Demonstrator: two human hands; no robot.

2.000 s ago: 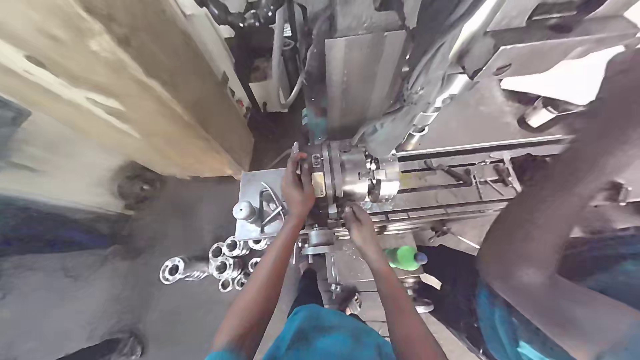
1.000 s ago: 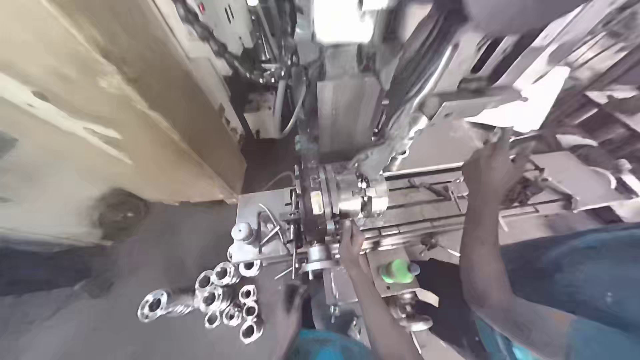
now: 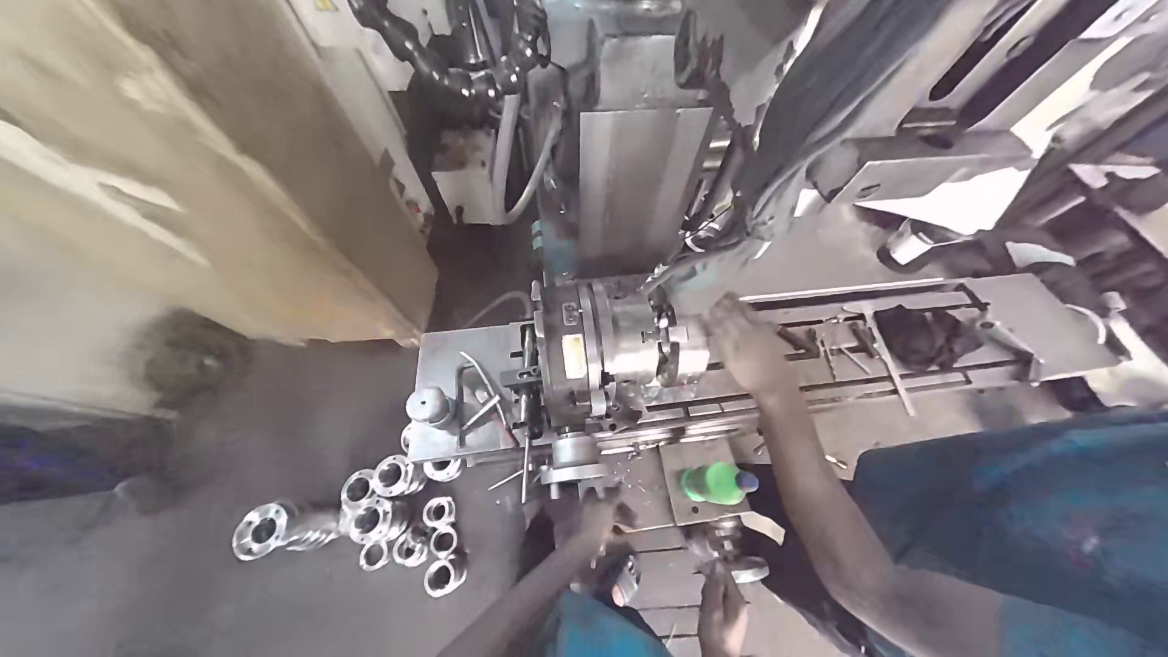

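Note:
My left hand (image 3: 602,520) is just below the small handwheel (image 3: 575,464) of a dividing head (image 3: 575,351); blur hides whether its fingers hold anything. At the bottom, my right hand (image 3: 721,607) touches or nearly touches a lower machine handwheel (image 3: 748,569); its grip is unclear. A metal chuck (image 3: 639,342) with a shiny round workpiece (image 3: 692,351) faces right on the dividing head. A co-worker's hand (image 3: 744,347) reaches in from the right, beside the workpiece.
A green bottle (image 3: 716,483) lies on a ledge in front of the machine table (image 3: 1031,319). Hex keys (image 3: 479,411) and a round metal piece (image 3: 429,407) rest at its left end. Several flanged metal rings (image 3: 370,518) are on the floor. A dark cloth (image 3: 926,338) lies at right.
Both my hands have left the dividing head and chuck area and moved down. The co-worker's hand, raised over the table's right part a second ago, is now beside the workpiece.

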